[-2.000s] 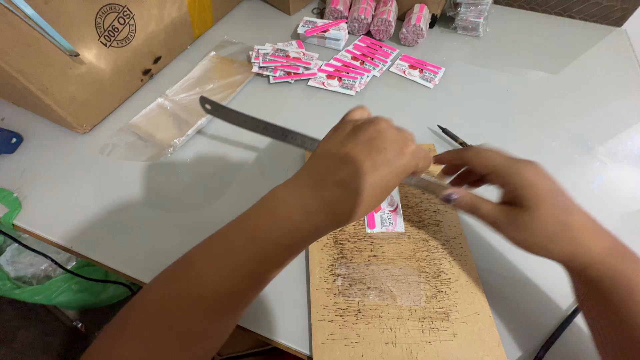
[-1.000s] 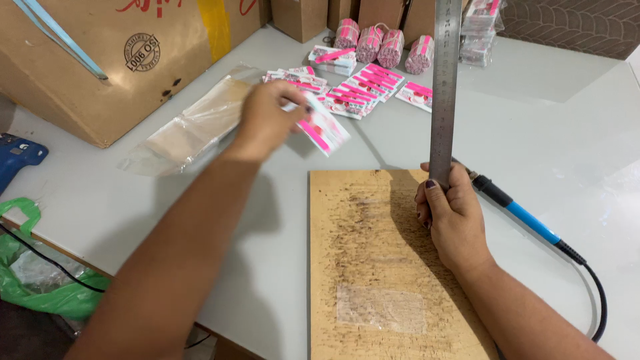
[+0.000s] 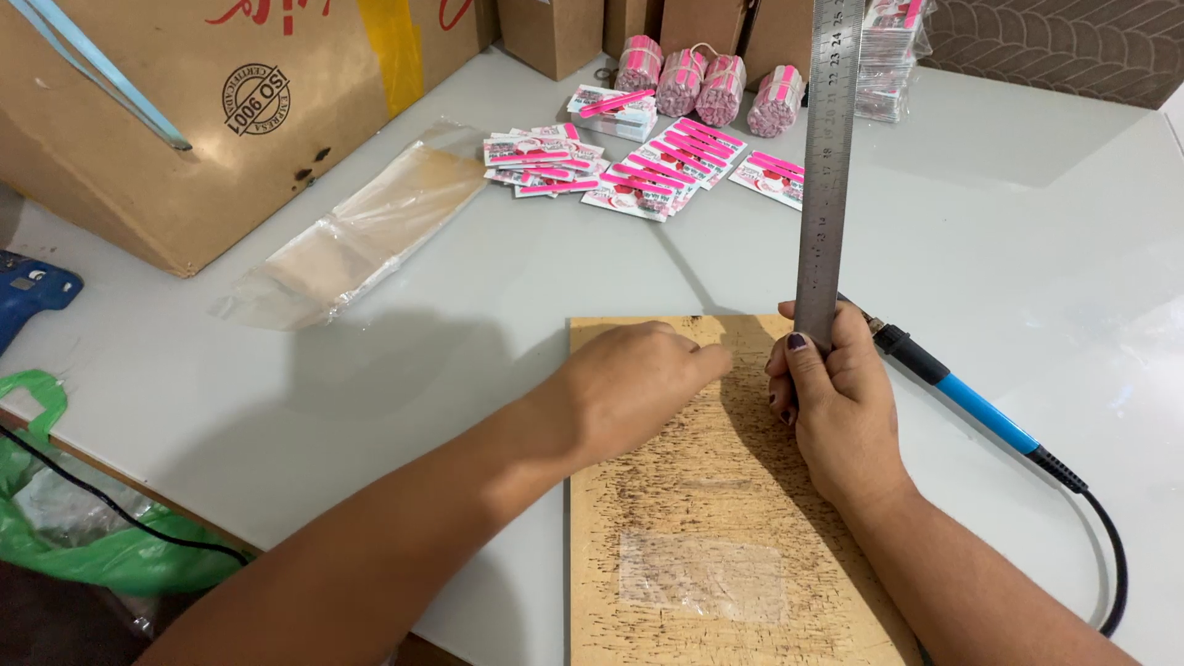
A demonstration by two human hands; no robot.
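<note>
My right hand point(image 3: 837, 398) grips a steel ruler point(image 3: 823, 185) near its lower end and holds it upright over the right side of a scorched wooden board point(image 3: 703, 499). Over the board's upper left part is my left hand point(image 3: 638, 384), its fingers bent and their tips hidden, so whether it holds something cannot be told. Clear plastic film point(image 3: 701, 578) lies on the board. A soldering iron point(image 3: 985, 412) with a blue handle rests right of my right hand. Beyond the board lie printed cards with pink strips point(image 3: 638, 190), in overlapping groups.
A large cardboard box point(image 3: 305, 102) stands at the back left, beside clear plastic bags point(image 3: 370, 222). Rolled pink bundles point(image 3: 684, 83) and a wrapped card stack point(image 3: 888, 65) stand at the back. A green plastic bag point(image 3: 166, 555) hangs at the left edge; the iron's black cable curves at right.
My left hand has moved from the card groups, where it held a card, back over the board. Two seconds ago the ruler lay low across a card on the board; now it is upright.
</note>
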